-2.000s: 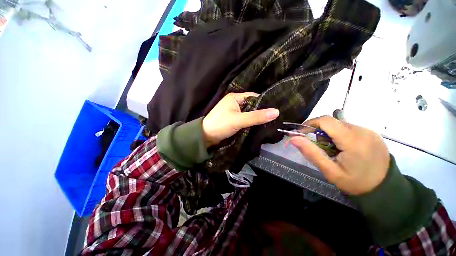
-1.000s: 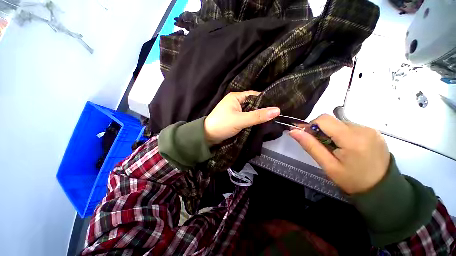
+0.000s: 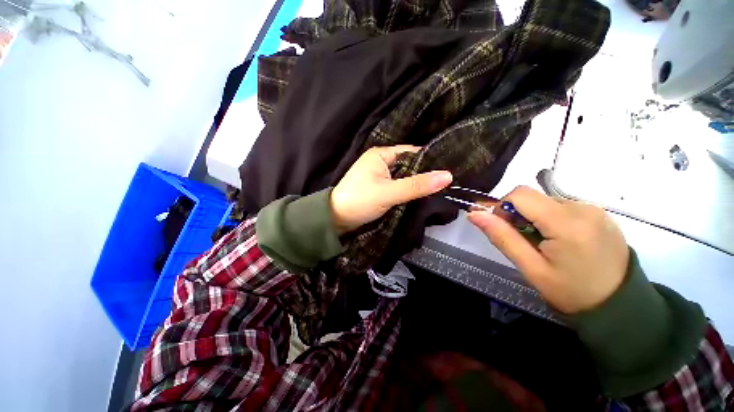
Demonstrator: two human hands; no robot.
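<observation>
A garment of dark plaid shell fabric (image 3: 475,145) with plain dark brown lining (image 3: 322,113) lies over the white table and down to my lap. My left hand (image 3: 382,191) pinches the garment's edge between thumb and fingers. My right hand (image 3: 563,245) holds thread snips (image 3: 475,198) with slim metal blades; their handle is mostly hidden in my palm. The blade tips are at the fabric edge beside my left thumb, and I cannot tell whether they touch it. A white loop (image 3: 390,282) hangs below the garment.
A white sewing machine head (image 3: 698,52) stands at the upper right over its bed plate. A measuring scale (image 3: 475,278) runs along the table's front edge. A blue plastic bin (image 3: 121,278) with dark cloth inside stands at the left.
The snips' blades have moved slightly left, up to the edge by my left thumb, and are closer together than two seconds ago. My left hand and the garment have barely moved.
</observation>
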